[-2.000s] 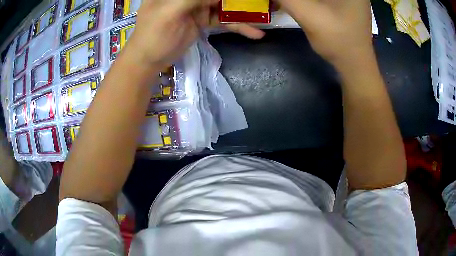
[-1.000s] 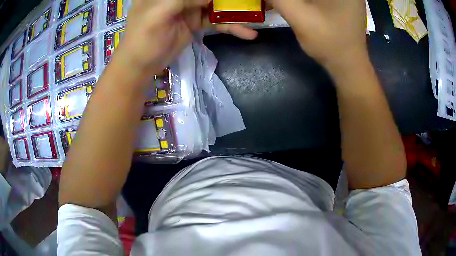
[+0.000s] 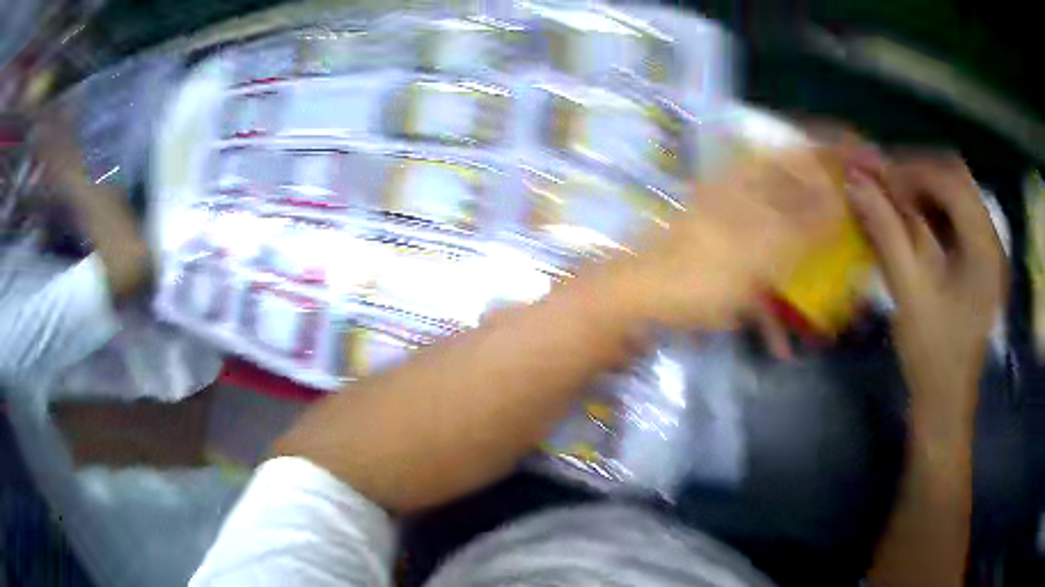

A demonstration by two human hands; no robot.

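Observation:
The frame is blurred. A window panel with a yellow face and a red edge is tilted between my two hands at the right. My left hand holds its left side, with a finger below the red edge. My right hand is at its upper right with bent fingers; whether these fingers grip the panel is too blurred to tell. The blister tray with rows of panels fills the left and middle, partly hidden by my left forearm.
Whitish interleaf sheets stick out at the tray's right edge. The black bench top shows between my forearms. Another person's arm and white sleeve are at the far left.
The view has swung to the left, so the tray, my hands and the panel appear further right and lower. The panel now looks tilted. Another person's arm has come into view.

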